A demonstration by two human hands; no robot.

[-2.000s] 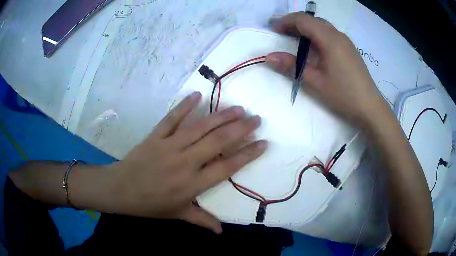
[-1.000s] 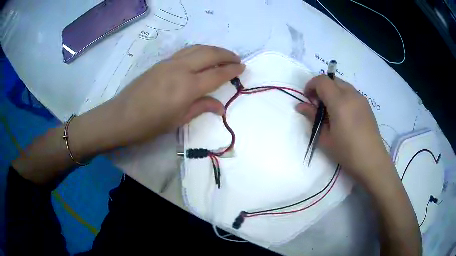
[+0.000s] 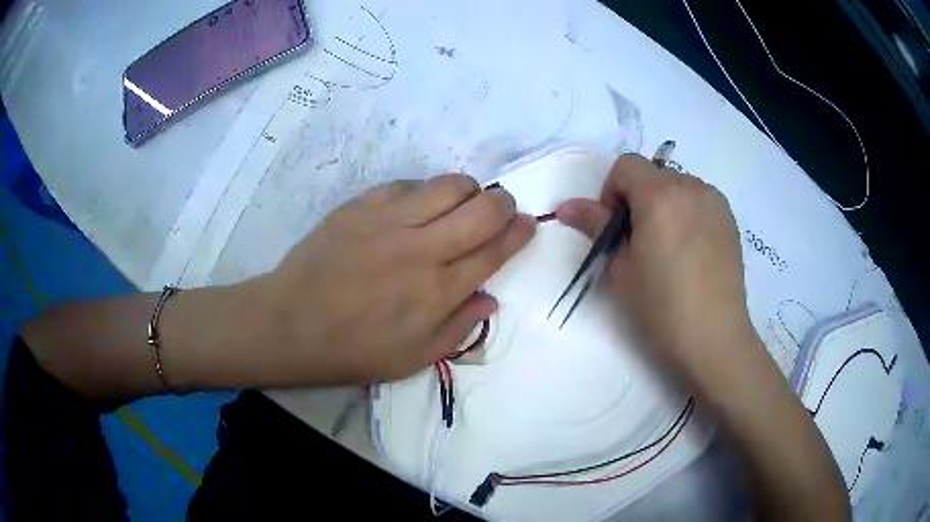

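Note:
A white hexagonal panel (image 3: 551, 377) lies flat with a red-black wire harness (image 3: 612, 474) around its inside. My left hand (image 3: 408, 270) lies over the panel's upper left, fingertips at the harness near a mostly covered black connector; whether it grips the wire is hidden. My right hand (image 3: 668, 245) holds black tweezers (image 3: 583, 283), tips pointing down-left over the panel, its thumb and finger at the wire beside my left fingertips. A black wire connector (image 3: 484, 490) sits at the lower rim. Short lead ends (image 3: 447, 396) show below my left hand.
A smartphone (image 3: 219, 66) with a pinkish screen lies at the upper left. Another white hexagonal panel with wires (image 3: 851, 393) is at the right. A thin white cable (image 3: 816, 84) loops over the dark strip at the upper right. Blue floor (image 3: 61, 245) shows at the left.
The panel was turned between the first two frames and now sits slightly lower in view. My left hand has moved right and down, covering the input connector. My right hand has come closer to it.

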